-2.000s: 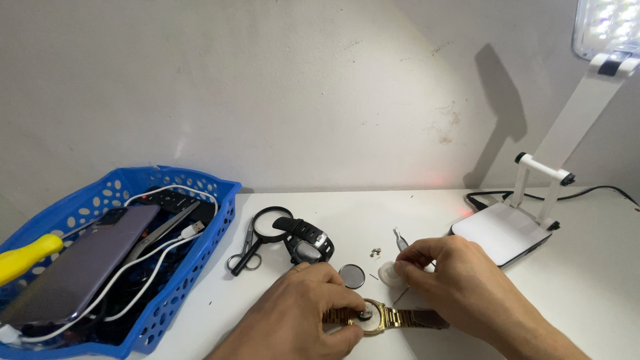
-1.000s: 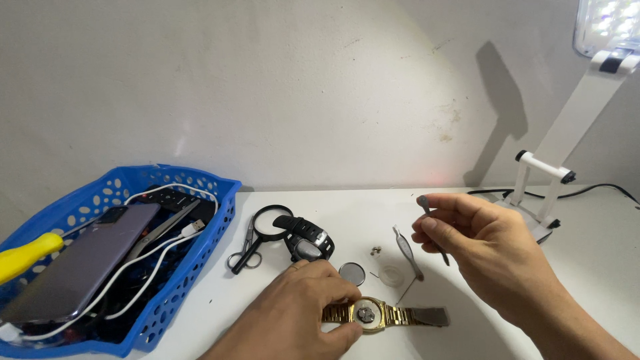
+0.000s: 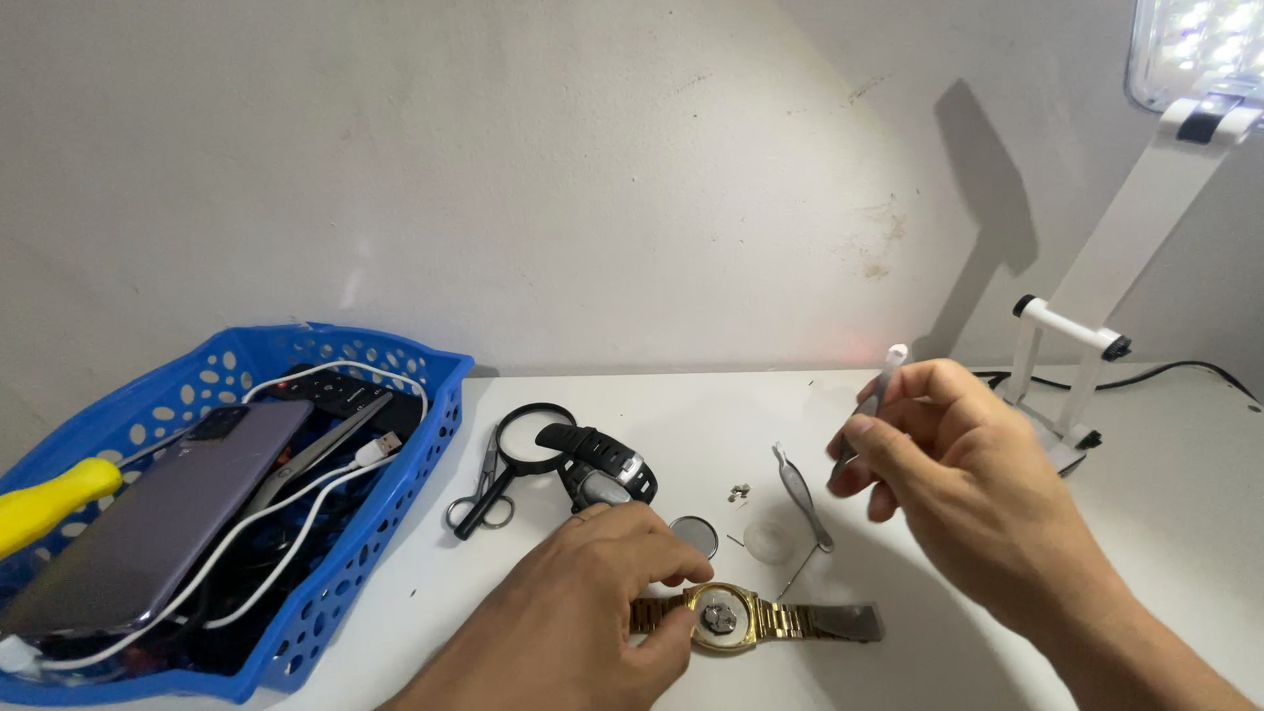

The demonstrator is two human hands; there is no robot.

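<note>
My left hand (image 3: 602, 602) rests at the gold-coloured wristwatch (image 3: 724, 617), its thumb and fingers at the case's left side, covering part of the metal bracelet. The watch lies with its back off and the movement showing. Raised above the table, my right hand (image 3: 938, 464) holds a slim grey tool (image 3: 869, 410) with a pale tip; its exact kind is unclear. Between the hands lie a second grey tool (image 3: 805, 499), a clear round disc (image 3: 768, 541), a thin pin-like rod (image 3: 796, 575), a round metal watch back (image 3: 694, 536) and several tiny metal parts (image 3: 739, 492).
At the left stands a blue plastic basket (image 3: 449, 405) with a smartphone (image 3: 168, 523), a yellow-handled tool (image 3: 59, 504), scissors and a white USB cable. A magnifying glass (image 3: 504, 464), small scissors (image 3: 481, 509) and a black-strapped watch (image 3: 602, 469) lie behind my left hand. A white lamp (image 3: 1136, 237) stands right.
My right hand has moved from beside the clear disc up and to the right, and now holds a slim grey tool. My left hand has stayed at the gold watch.
</note>
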